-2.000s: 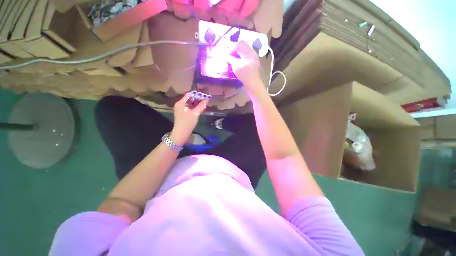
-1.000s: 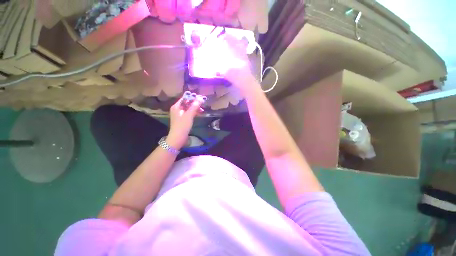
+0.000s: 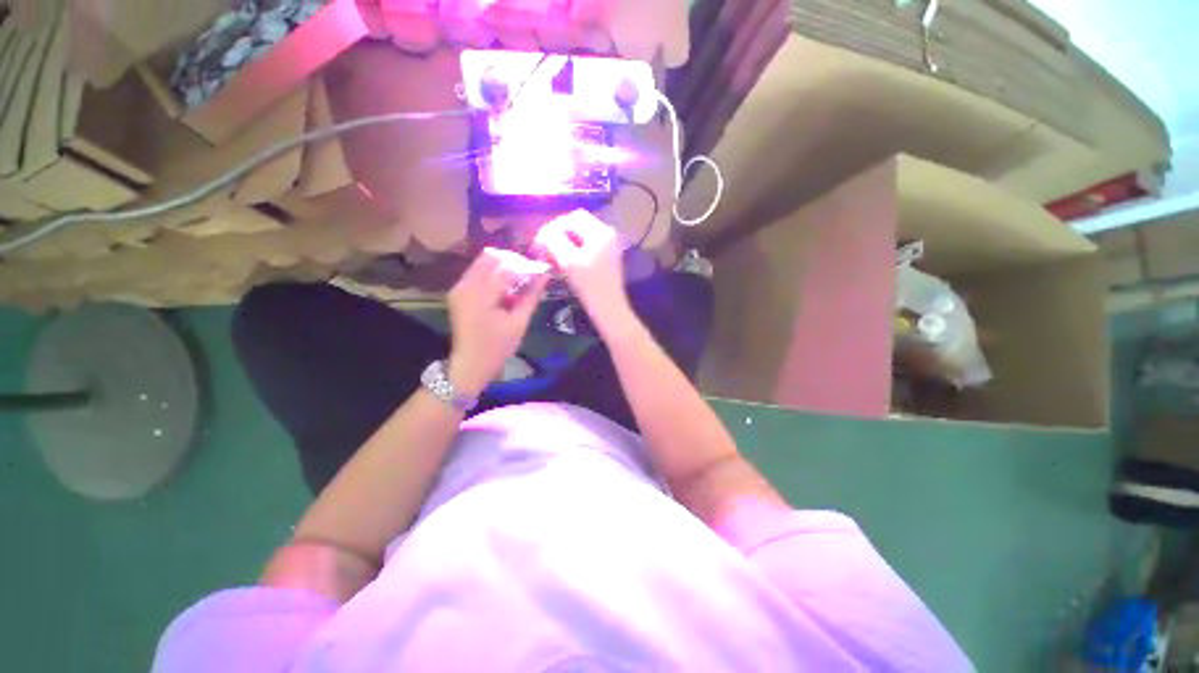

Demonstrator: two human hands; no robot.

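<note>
The black box [image 3: 546, 201] lies on the cartons, mostly hidden by bright pink-white glare from lit pieces on it. The white power strip [image 3: 592, 79] with dark plugs lies just behind it. My left hand [image 3: 489, 305] is in front of the box's near edge, its fingers closed on a few small silver LED modules [image 3: 522, 281]. My right hand [image 3: 584, 258] is close beside it, fingertips near those modules; whether it grips one is hidden by blur and glare.
A grey cable [image 3: 250, 178] runs left over brown cartons. An open carton of loose modules [image 3: 296, 66] stands back left. Flattened cartons [image 3: 986, 92] are stacked at right. A large open carton [image 3: 1026, 342] holding a clear bag [image 3: 936, 329] stands right. A round grey base [image 3: 116, 401] stands on the green floor.
My right hand has moved off the glowing box, back towards me, to my left hand. My left hand still holds modules. The view has shifted slightly.
</note>
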